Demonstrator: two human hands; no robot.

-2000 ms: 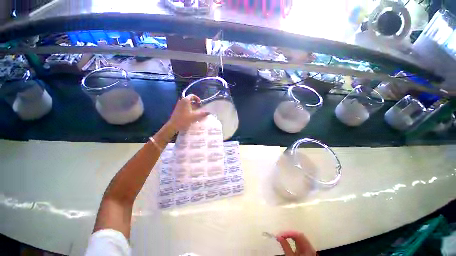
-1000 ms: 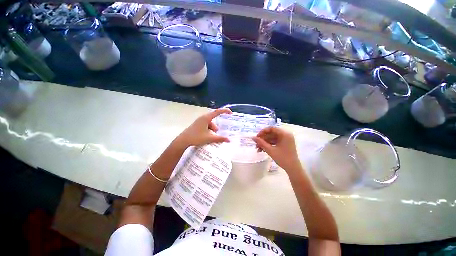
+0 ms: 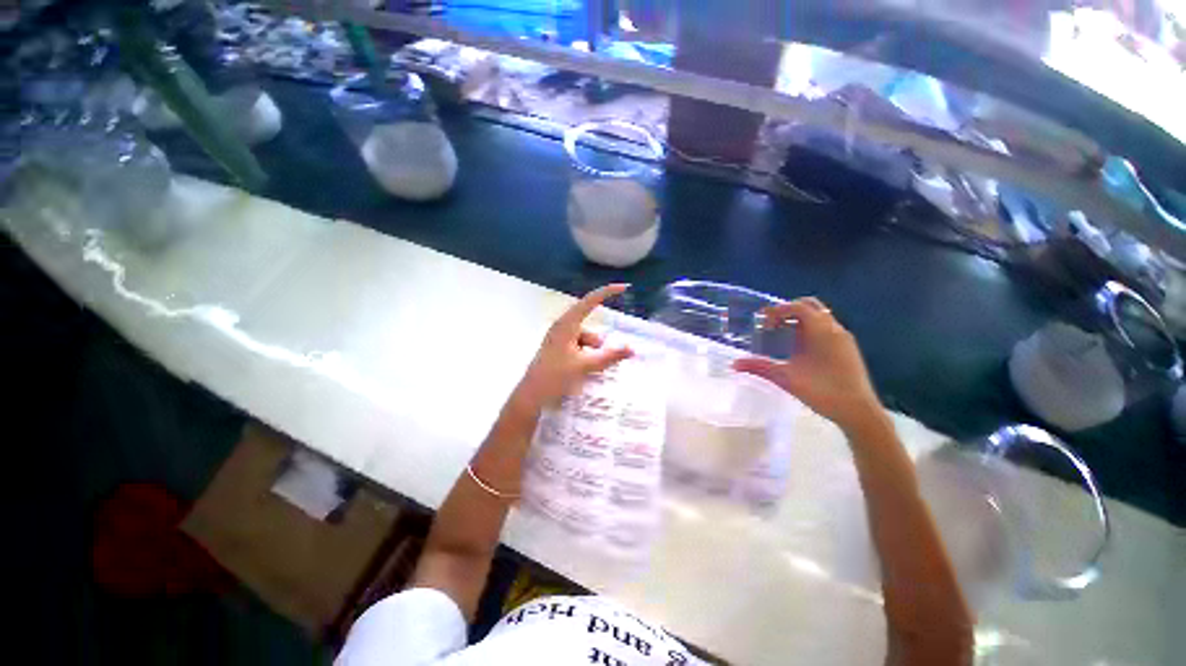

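A clear container (image 3: 719, 436) with a milky lower part stands on the bench in front of me. My left hand (image 3: 581, 354) is at its left side, with thumb and forefinger spread; a printed label sheet (image 3: 594, 458) hangs from this hand and is blurred. My right hand (image 3: 819, 362) is at the container's upper right, fingers at the rim and thumb in front of the wall. No single label shows clearly at my fingertips. Part of another printed sheet shows through and beside the container.
Another clear container (image 3: 1060, 514) stands on the cream-white bench (image 3: 377, 341) at the right. More containers (image 3: 614, 215) stand on the dark green belt (image 3: 507, 182). A brown carton (image 3: 280, 527) with a whitish packet and something red (image 3: 154, 540) are below the bench at left.
My right hand has come up from the bench front to the container, then to its upper right rim. My left hand has brought the sheet beside the container. The view has turned.
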